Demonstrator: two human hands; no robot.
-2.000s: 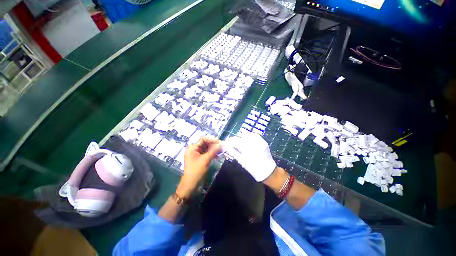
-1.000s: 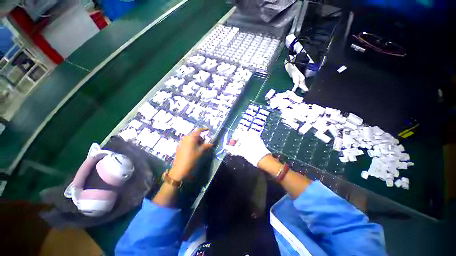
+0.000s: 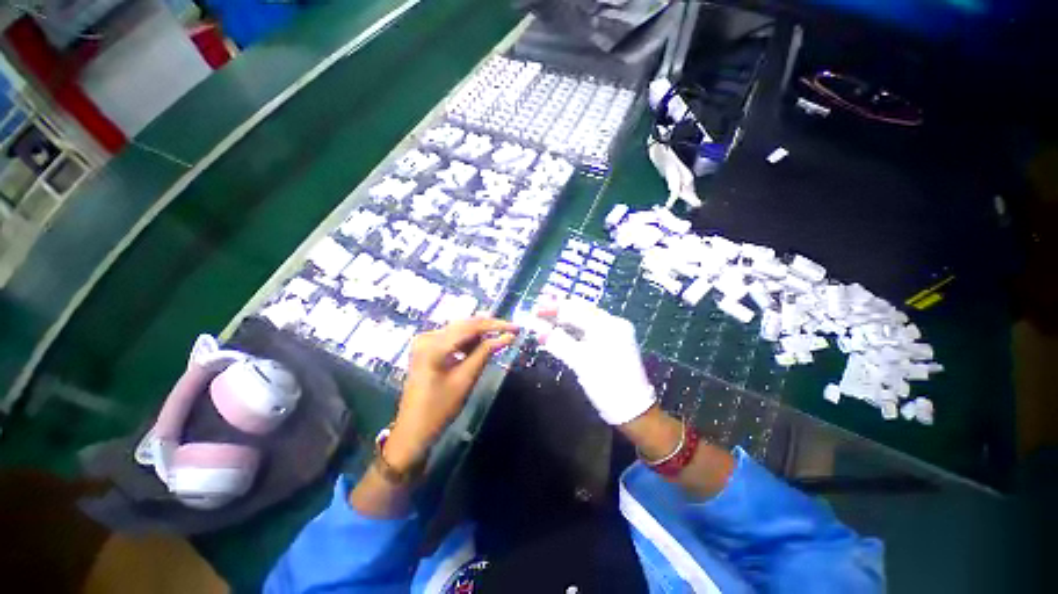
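A small white part (image 3: pixel 524 321) is between the fingertips of both hands, partly hidden and blurred. My left hand (image 3: pixel 447 369) is bare, its thumb and fingers pinched together at the part's left side. My right hand (image 3: pixel 598 357) wears a white glove, with its fingertips at the part's right side. The small-part tray (image 3: pixel 685 337) lies just beyond the gloved hand, with short rows of white pieces at its left end. Loose white pieces (image 3: pixel 801 304) lie in a long heap to the right.
A large blister tray (image 3: pixel 435 221) of white parts lies at left, with a second blister tray (image 3: pixel 545 110) beyond. A pink and white cat-ear headset (image 3: pixel 215 424) sits on a grey pouch (image 3: pixel 331 389). A cable bundle (image 3: pixel 679 145), black mat (image 3: pixel 859 209) and yellow item (image 3: pixel 930 292) are beyond and right.
My left hand was apart from the gloved hand one second ago and has moved right, so the fingertips of both hands meet at the part again. The camera view has shifted slightly.
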